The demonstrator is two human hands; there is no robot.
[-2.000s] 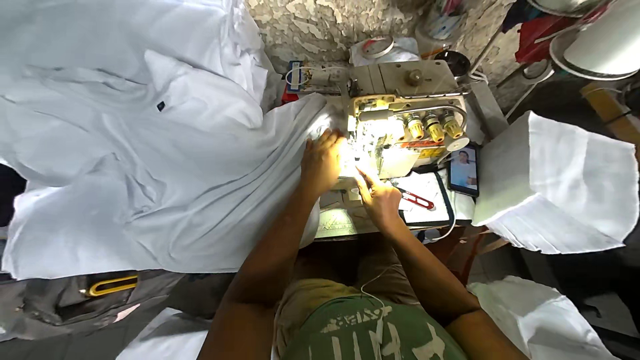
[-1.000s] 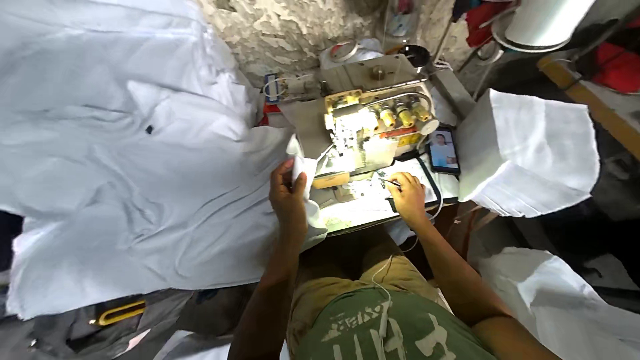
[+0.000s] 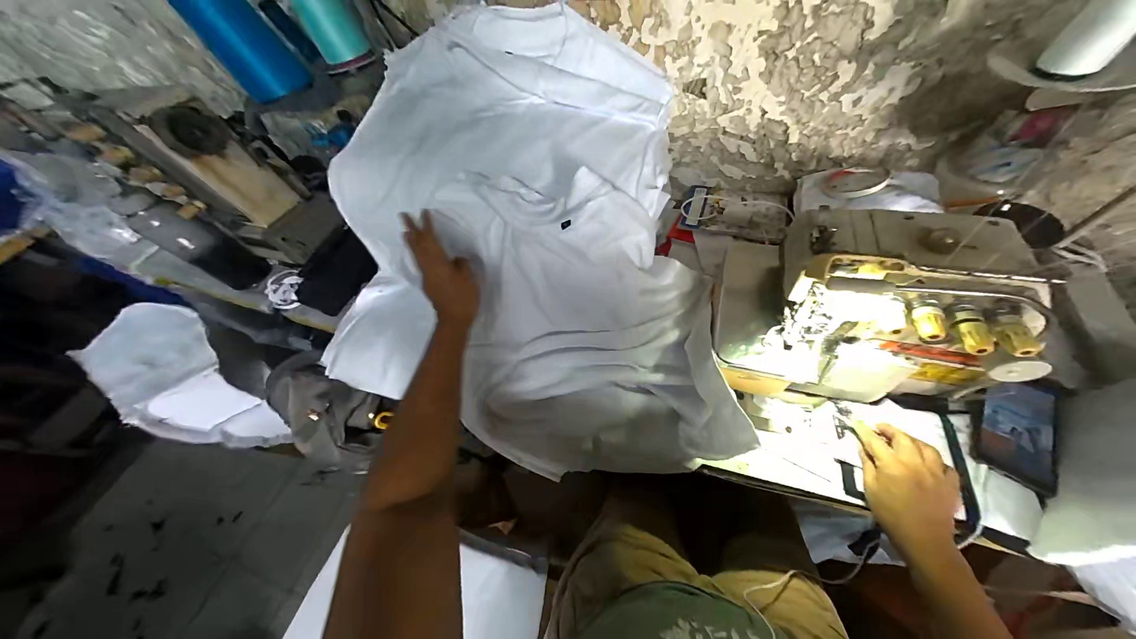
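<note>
White knit garments (image 3: 568, 302) lie heaped across the left part of the table, a small dark tag near the neckline of the upper one. My left hand (image 3: 444, 271) is spread on the fabric's left side, fingers apart. On the right, my right hand (image 3: 905, 488) rests at the lit work surface below an overlock sewing machine (image 3: 914, 302). Between its thumb and index finger is a small dark tool (image 3: 843, 422), perhaps thread snips. The garment's right edge lies just left of the machine's presser area.
A phone (image 3: 1018, 435) lies right of my right hand, beside a stack of white fabric (image 3: 1092, 479). Another sewing machine (image 3: 213, 169) stands at the far left near blue thread cones (image 3: 244, 44). A rough wall rises behind. White cloth pieces (image 3: 182, 377) hang lower left.
My left hand has moved left from the machine side onto the heaped garments. My right hand remains near the machine's front. The view has swung left.
</note>
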